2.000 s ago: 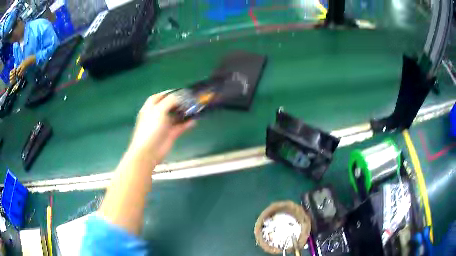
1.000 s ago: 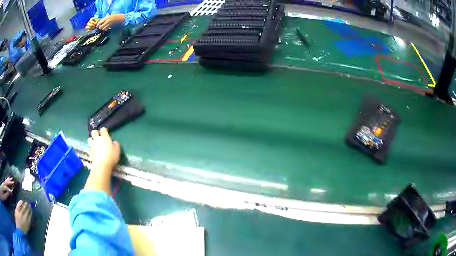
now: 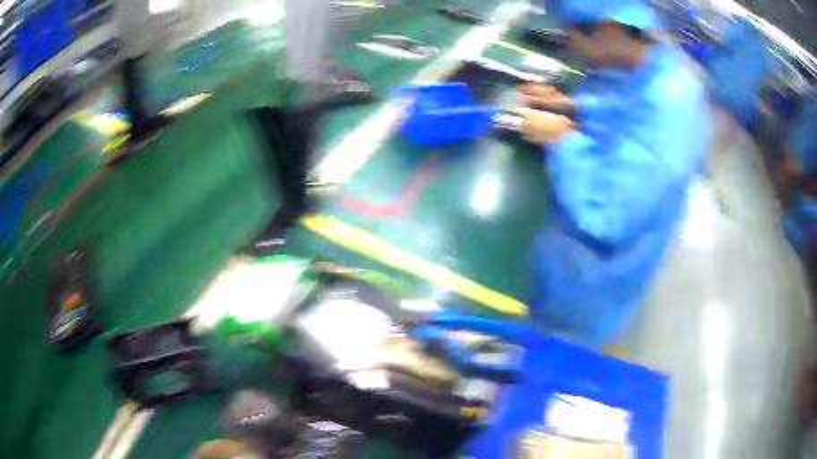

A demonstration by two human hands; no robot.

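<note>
Neither of my hands is in the picture, and the view is strongly blurred. A phone assembly with an orange spot lies on the green conveyor at the left. The black square fan stands at the lower left. The solder wire spool with green flanges is right of the fan. Dark station equipment is at the bottom middle, blurred. The rim of the brown bowl shows at the bottom edge.
A person in a blue smock and cap sits at the upper right, hands at a blue bin. A black upright stand is beside the conveyor. A blue container holding white and cream items is at the lower right.
The view has swung far to the right. My hand, seen at the left phone assembly before, is out of the picture. The spool, station and neighbouring person have come into view.
</note>
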